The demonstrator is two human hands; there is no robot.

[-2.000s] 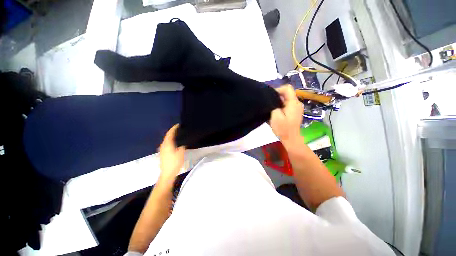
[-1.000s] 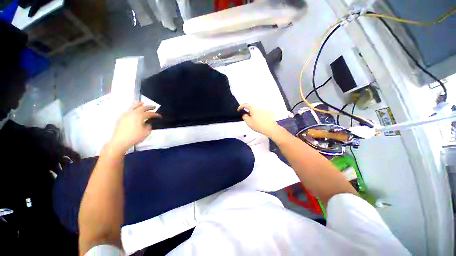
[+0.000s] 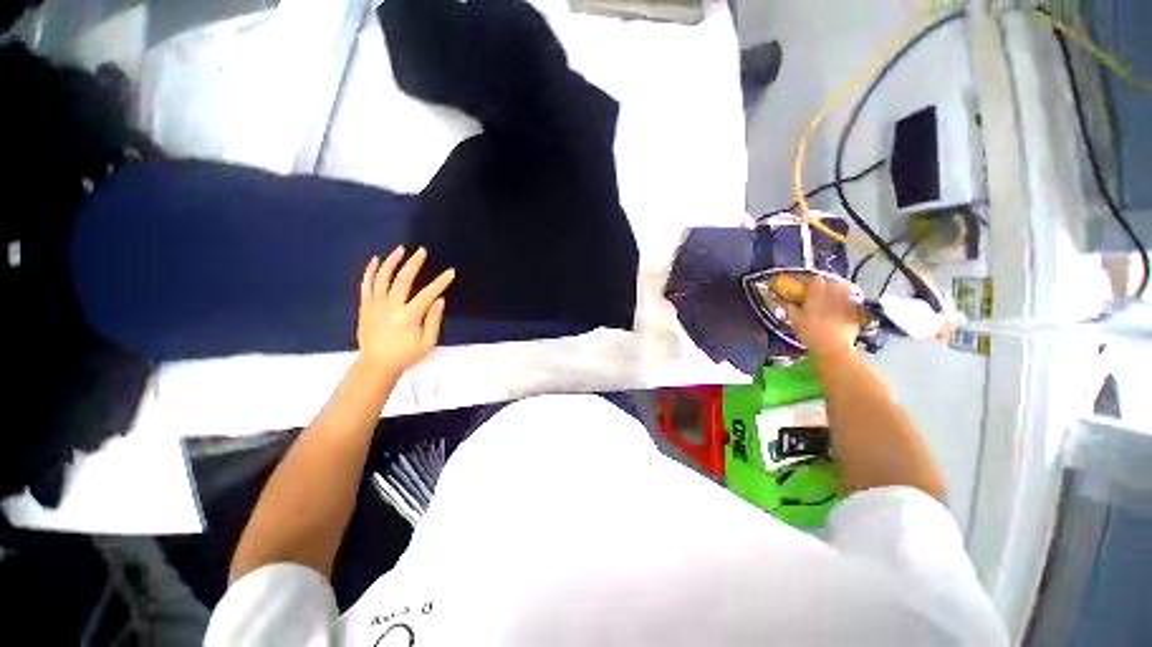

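Observation:
A black garment [image 3: 537, 215] lies over the right part of the navy padded board [image 3: 253, 259], with a leg-like part stretching away over the white table cover. My left hand [image 3: 402, 316] rests on the board beside the garment's left edge, fingers spread, holding nothing. My right hand [image 3: 828, 312] is closed around the orange-brown handle of the steam iron [image 3: 773, 303]. The iron is on the dark blue cloth-covered rest pad [image 3: 718, 284] at the table's right end. The hand hides part of the handle.
A large black heap [image 3: 63, 379] lies at the left. A green container [image 3: 758, 474] and a red item [image 3: 692, 423] are below the rest pad. Dark pieces with white striped edges [image 3: 414, 480] lie lower, near my body. Yellow and black cables hang at the right.
The garment, held in both hands beyond the board a second ago, now lies on the board. My left hand has let go. My right hand has moved right and taken hold of the iron.

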